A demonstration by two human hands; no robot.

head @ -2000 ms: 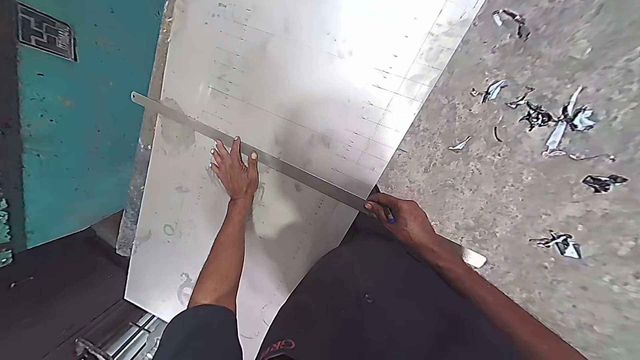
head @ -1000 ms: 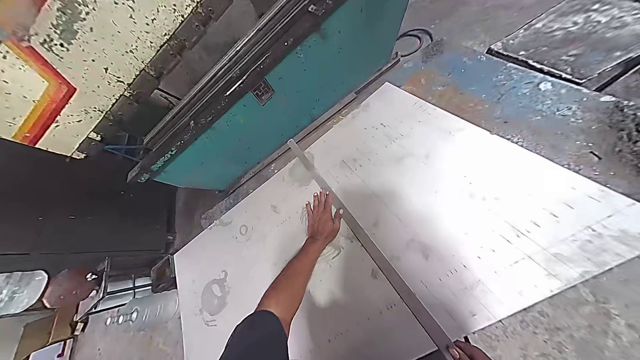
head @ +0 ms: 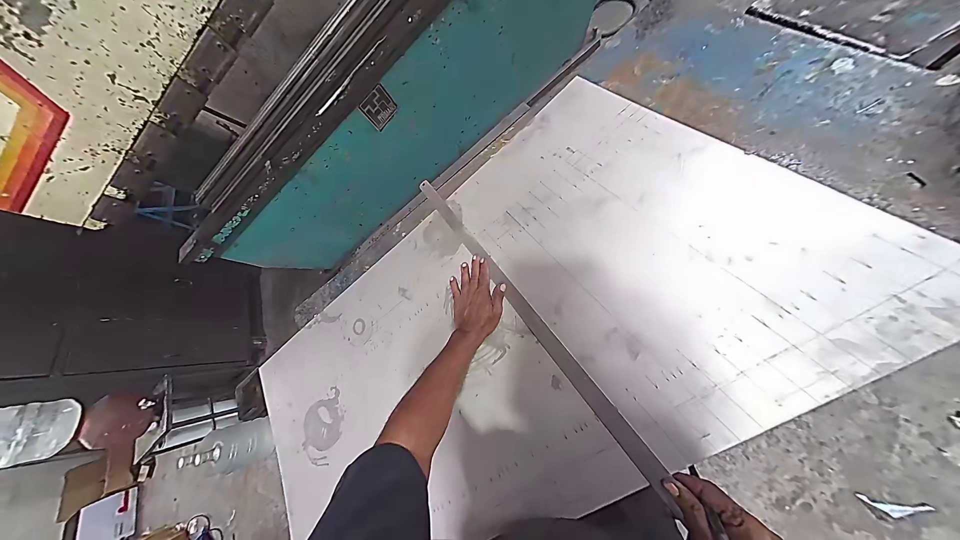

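A long metal straightedge point(head: 559, 349) lies diagonally across a large pale metal sheet point(head: 660, 262) marked with scribed lines and short ticks. Its far end reaches past the sheet's edge beside a teal machine. My left hand point(head: 478, 300) rests flat with fingers spread, its fingertips at the straightedge's left edge. At the lower right, my right hand point(head: 712, 506) grips the near end of the straightedge, and a thin dark item shows by its fingers, too little seen to name. Part of that hand is cut off by the frame.
The teal machine panel point(head: 420, 142) stands along the sheet's far left edge. A cardboard box point(head: 82, 484) and a metal frame point(head: 199, 412) are at the lower left. A shiny scrap point(head: 892, 507) lies on the concrete floor at the lower right.
The view has swung a lot, bringing the machine and more of the sheet into sight. Both hands remain at the straightedge; no other plain change.
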